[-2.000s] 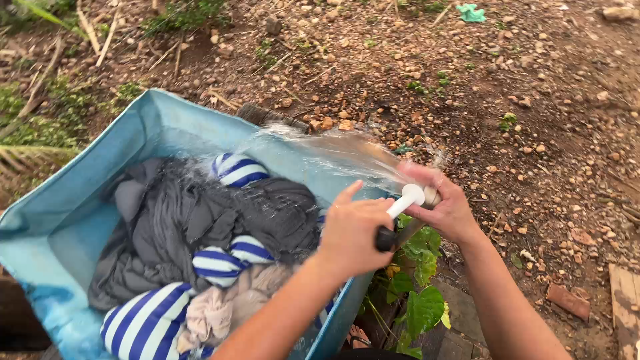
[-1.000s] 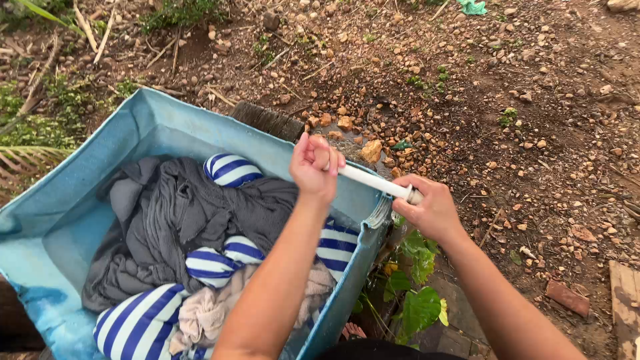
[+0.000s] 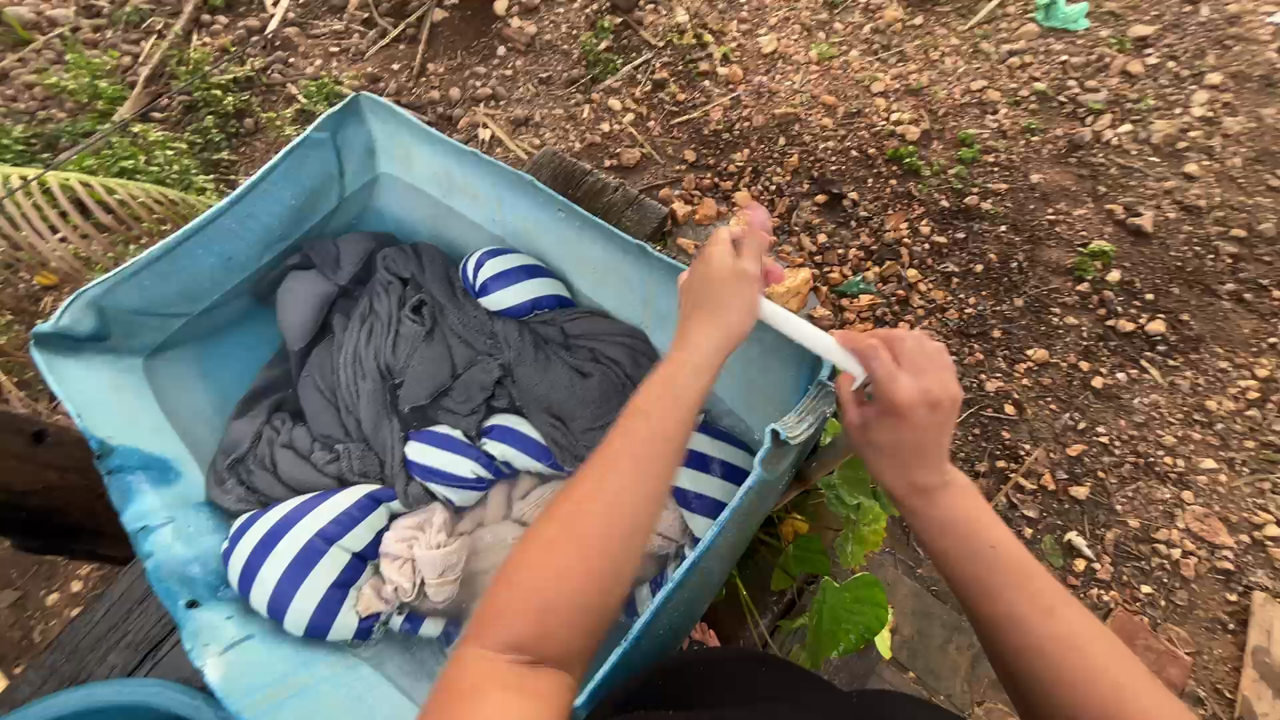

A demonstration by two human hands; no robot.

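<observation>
My left hand (image 3: 725,285) is closed around the upper left end of a white plastic pipe (image 3: 812,335), above the right rim of a blue plastic tub (image 3: 360,150). The pipe's other end is in my right hand (image 3: 900,400), just outside the tub's corner. Dark grey cloth (image 3: 400,350) lies soaked in water in the tub. Around it are blue-and-white striped fabric (image 3: 310,560) and a pale pink cloth (image 3: 425,555). My fingers hide both pipe ends in part.
A weathered timber (image 3: 600,195) lies behind the tub. Green leaves (image 3: 845,615) grow beside its right wall. Gravelly soil (image 3: 1050,350) spreads to the right, with a broken brick (image 3: 1150,645). Another blue container's rim (image 3: 120,700) shows at the bottom left.
Two seconds ago water sprayed from the white piece and a black part showed by my left hand; neither shows now. Since then my left hand has moved up and away from my right hand.
</observation>
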